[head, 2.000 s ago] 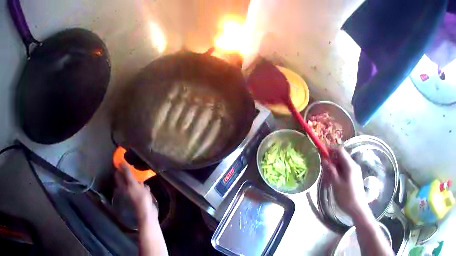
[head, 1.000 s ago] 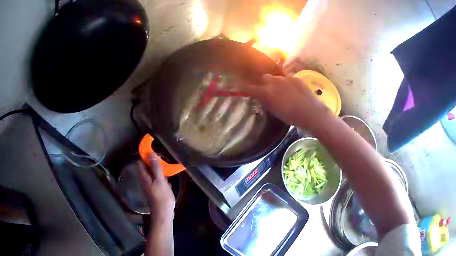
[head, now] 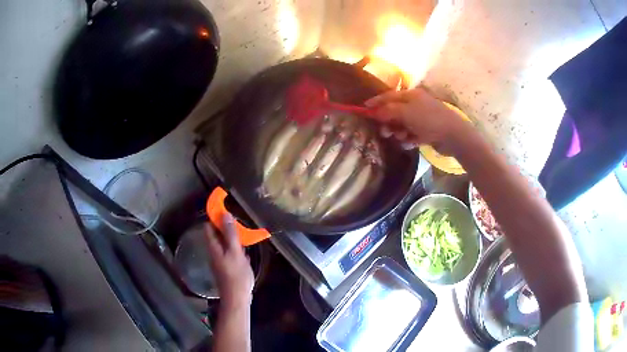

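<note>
The dark wok (head: pixel 247 137) sits on the stove (head: pixel 337 268), with several slim pale fish (head: pixel 328 168) side by side in shallow liquid. My right hand (head: pixel 419 120) reaches in from the right and is closed on the handle of the red turner (head: pixel 307 100). The turner's head is inside the wok, at the upper ends of the fish. My left hand (head: pixel 229 258) is at the wok's orange-covered side handle (head: pixel 223 213), with fingers on its lower edge; how firmly they grip is hard to tell.
A bowl of cut greens (head: pixel 434 240), a bowl of sliced meat (head: pixel 483 213), a steel tray (head: pixel 378 309) and a glass lid (head: pixel 505 295) lie right of the stove. A second black pan (head: pixel 137 75) hangs at upper left. A bright flame-like glow is behind the wok.
My right hand has brought the turner from above the bowls into the wok, and its head now lies at the fish's upper ends. My left hand stays by the orange handle. The view has shifted.
</note>
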